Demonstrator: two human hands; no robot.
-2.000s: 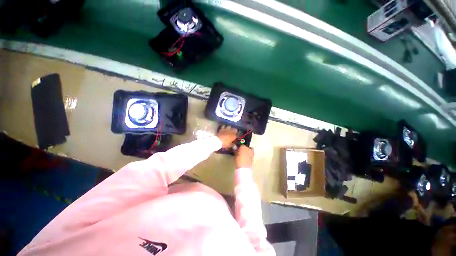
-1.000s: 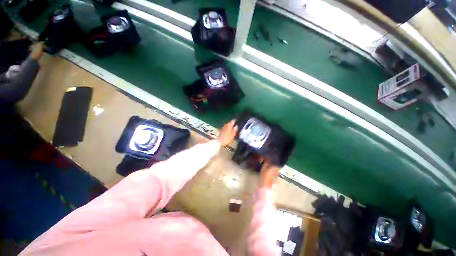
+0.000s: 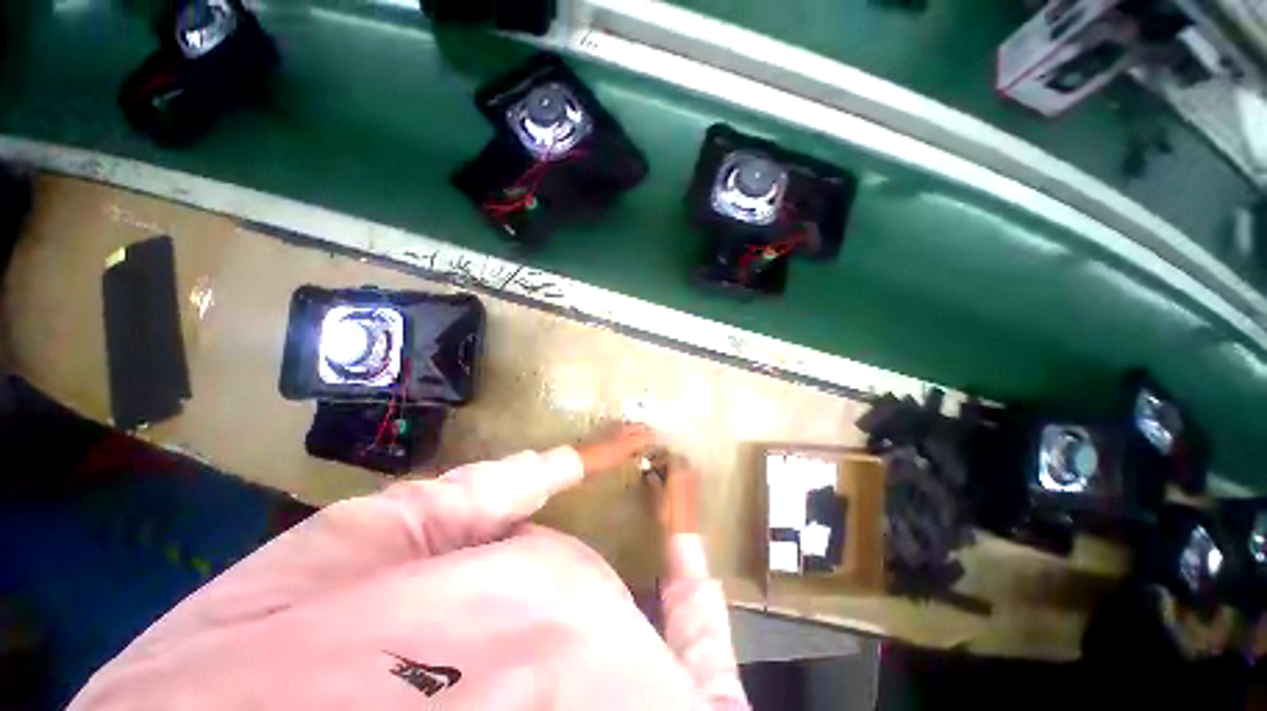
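My left hand (image 3: 614, 447) and my right hand (image 3: 677, 489) are close together over the bench (image 3: 556, 368). A small dark piece, perhaps a foam pad (image 3: 653, 463), is between their fingertips; its grip is too small to make out. An opened speaker unit lies on the bench to the left of my hands, its front housing half (image 3: 442, 347) holding a bright speaker driver (image 3: 360, 345). Its rear housing half (image 3: 373, 433) lies nearer me, with red wires. Another opened unit (image 3: 773, 208) is on the green conveyor belt beyond my hands.
A carton tray (image 3: 868, 521) with white and black pads is right of my hands, beside heaped foam strips (image 3: 928, 486). More units (image 3: 1067, 458) are at far right. A black panel (image 3: 145, 331) lies at far left. The conveyor belt (image 3: 959, 299) carries more units (image 3: 550, 118).
The unit that was in my hands is now on the conveyor belt, released. My hands have come back over the bench to the small dark piece. The view has shifted.
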